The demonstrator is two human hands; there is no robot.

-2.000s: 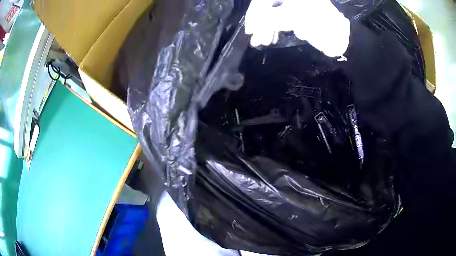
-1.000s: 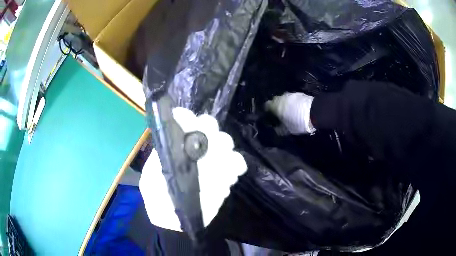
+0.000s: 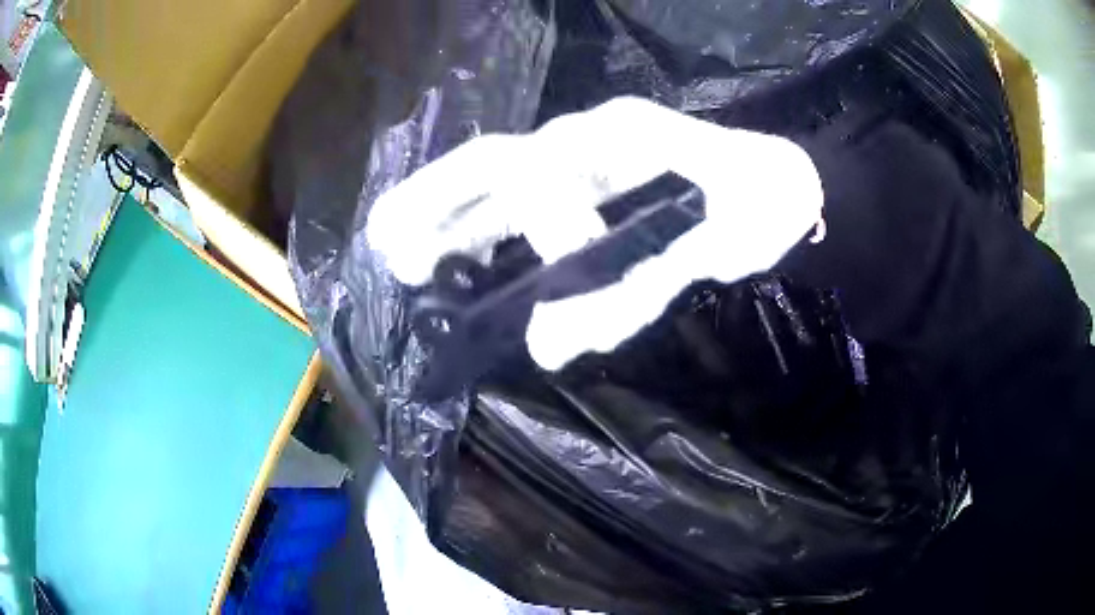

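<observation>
My right hand (image 3: 672, 156), in an overexposed white glove, reaches in from the right over the black liner. It grips at least two long black moulded parts (image 3: 516, 294), with the thumb below and the fingers above. The parts slant down to the left, with two round bosses side by side at their lower left end. The glove hides part of them. An overexposed white shape (image 3: 420, 559) shows below the bag's lower left edge; I cannot tell whether it is my left hand. The glossy bin liner (image 3: 684, 481) lies wrinkled below the parts.
The tan carton (image 3: 240, 72) stands around the liner, its flaps at upper left and its edge at right. A green-topped workbench (image 3: 168, 408) with a wood-coloured edge is at left, with a pale bar-shaped fixture (image 3: 60, 240) and black cable. A blue bin (image 3: 288, 541) is below.
My right hand has come up out of the liner and now holds black parts. My left hand, which held a part at the liner's left side, is no longer clearly visible.
</observation>
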